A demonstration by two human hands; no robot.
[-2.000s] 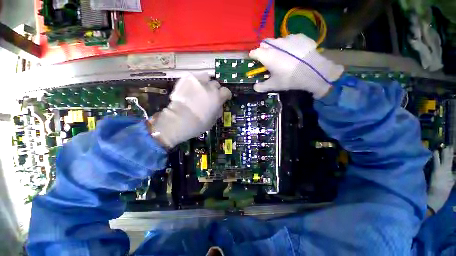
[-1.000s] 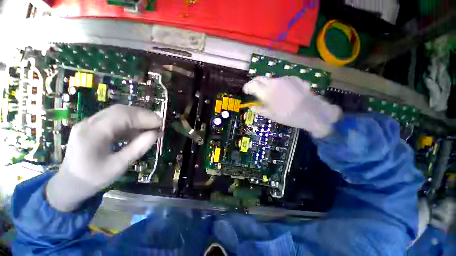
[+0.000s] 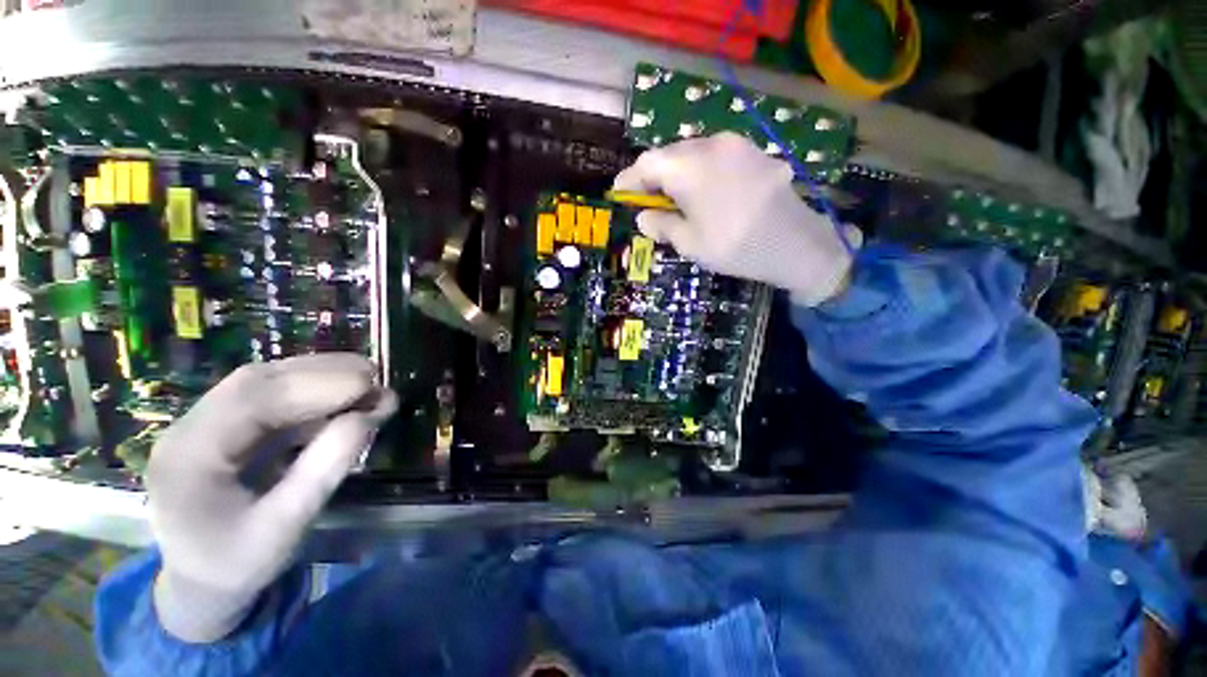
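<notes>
My right hand [image 3: 744, 212], in a white glove, is closed around a slim yellow hand tool [image 3: 643, 200] above the far edge of the middle circuit board [image 3: 602, 384]. The tool points left, close to the yellow box capacitors [image 3: 573, 222]. My left hand [image 3: 258, 463], also gloved, is over the near right part of the left circuit board [image 3: 219, 284]. Its thumb and forefinger are brought together at the bent silvery bar [image 3: 383, 284]; whether anything small is between them cannot be told. A green board strip [image 3: 702, 106] lies beyond my right hand.
Black carriers [image 3: 496, 284] hold the boards between a far metal rail [image 3: 556, 66] and a near rail [image 3: 106, 509]. A yellow ring [image 3: 863, 46] and red mat [image 3: 649, 19] lie beyond. Another person's gloved hand [image 3: 1116, 505] is at the right. A blue cord [image 3: 778, 126] crosses my right hand.
My left hand moved from the middle board's far side to the left board. My right hand, still with the yellow tool, came nearer from the green strip. The view has shifted and the boards' far ends show more.
</notes>
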